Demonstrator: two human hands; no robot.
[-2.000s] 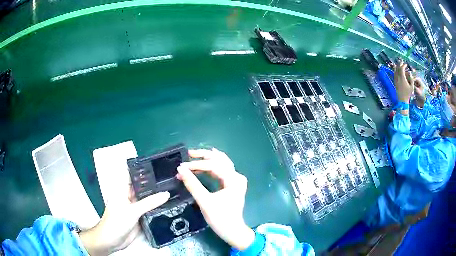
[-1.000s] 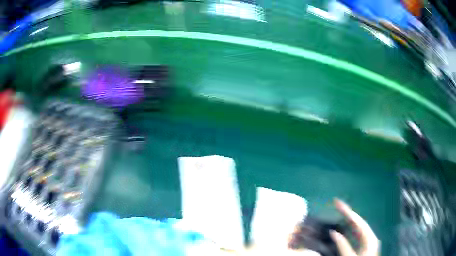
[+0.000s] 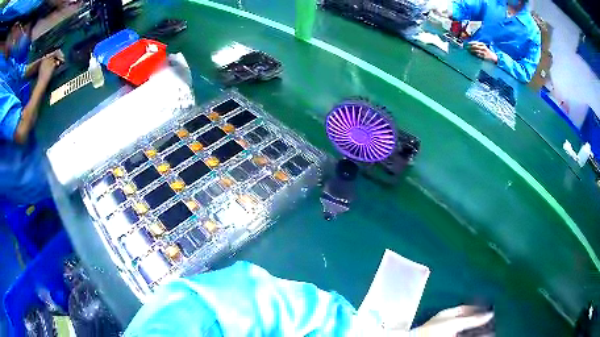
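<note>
My left arm's light blue sleeve crosses the bottom of the view. My left hand (image 3: 450,321) is at the bottom edge right of centre, partly cut off and blurred. Its fingers lie on a dark device housing (image 3: 485,324), mostly cut off by the edge. My right hand is not in view. A white backing sheet (image 3: 398,286) lies just left of and behind the hand. A clear blister tray (image 3: 299,146) at the left holds rows of black screens with orange cables; some pockets look clear or silvery.
A purple desk fan (image 3: 360,133) stands behind the tray's right corner. Black housings (image 3: 253,68) lie beyond the tray. A white wrapped sheet or bag (image 3: 125,128), red bin (image 3: 139,62) and blue bin (image 3: 118,43) are left. Coworkers in blue sit far left and across the bench.
The view has swung left, bringing the left tray and fan into clear view. The right tray and my right hand have left the picture. The housing is now at the bottom edge.
</note>
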